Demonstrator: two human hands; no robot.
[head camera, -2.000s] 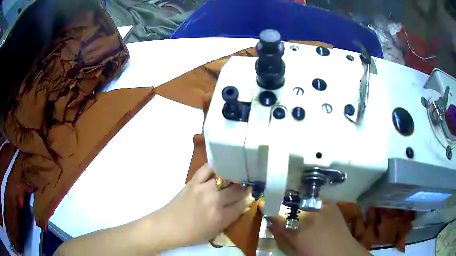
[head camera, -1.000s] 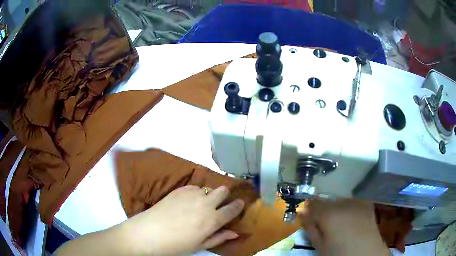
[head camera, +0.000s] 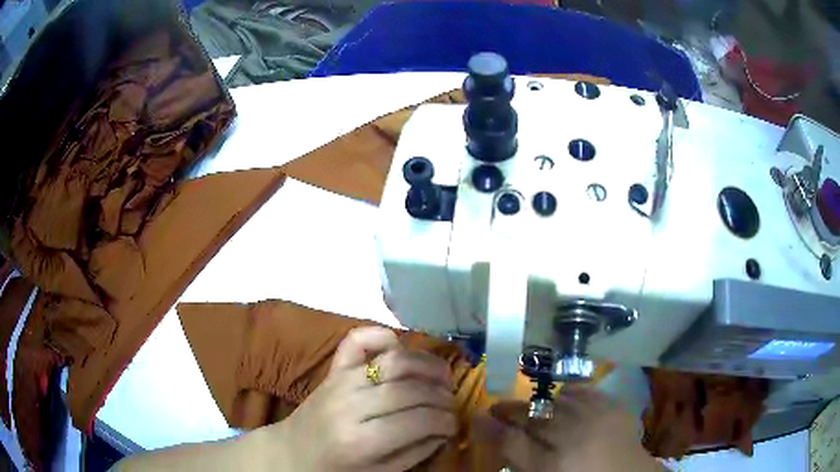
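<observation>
A rust-brown fabric panel lies on the white table left of the needle area, with small puckers along it and a pointed left end. It runs under the white sewing machine head. My left hand, with a ring, presses on the panel with bent fingers close to the needle. My right hand is blurred at the cloth below the tension dial, partly covered by machine parts; whether it grips cloth is unclear. The needle and presser foot are hidden. Lamp light makes the cloth there orange-yellow.
A crumpled rust-brown heap stands at left, with chained pieces running behind the machine head. More gathered cloth lies at right below the grey control panel. A blue object stands behind the white table.
Since two seconds ago, the panel has come out flat at left of the needle. In the last second my left hand has moved slightly right and its fingers have bent; the right hand has shifted left.
</observation>
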